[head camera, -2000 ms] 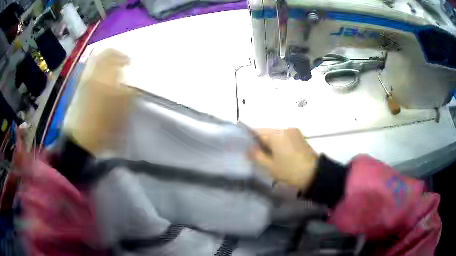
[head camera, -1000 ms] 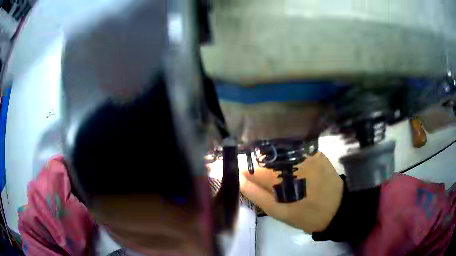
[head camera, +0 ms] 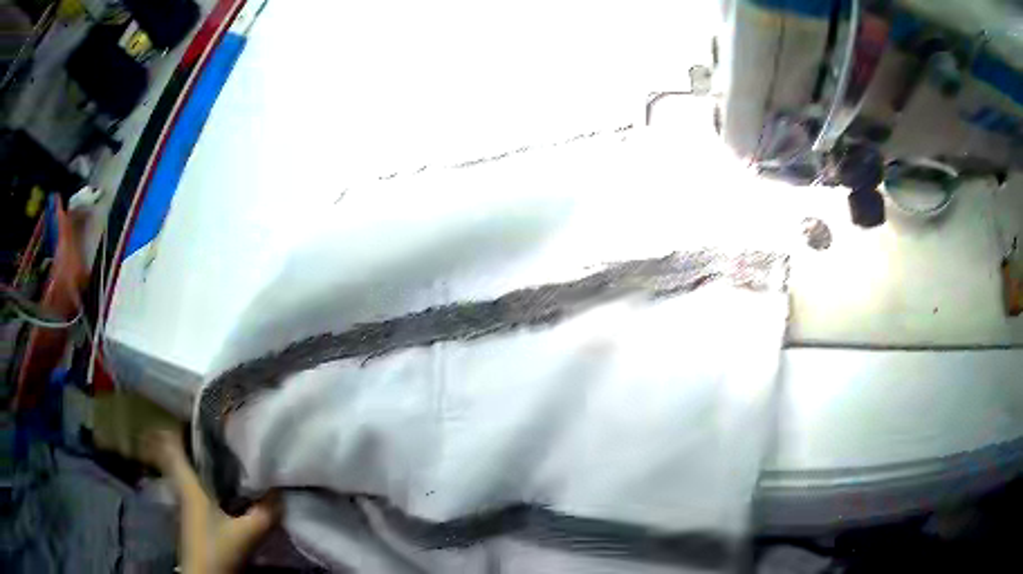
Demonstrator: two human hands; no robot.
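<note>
A garment panel with pale backing (head camera: 527, 415) lies across the table and hangs over its front edge. A dark, frayed seam strip (head camera: 449, 323) crosses it towards the needle area of the cream sewing machine (head camera: 774, 67). Another dark strip shows low on the hanging part. My left hand (head camera: 219, 527) is at the bottom left, blurred and cut off by the lower edge, with its fingers closed at the cloth's left edge; part of it is hidden. My right hand is not in view. Glare hides the cloth near the needle.
The white table (head camera: 370, 79) has a blue and red edge at the left. A metal ring handle, probably of scissors (head camera: 920, 187), lies by the machine arm. A small round disc (head camera: 817, 232) is on the bed. An orange-brown handle (head camera: 1014, 283) shows at the right rim.
The machine head no longer fills the view. The panel now lies flatter across the table, up to the needle area. My left hand shows low at the left; my right hand has left the view.
</note>
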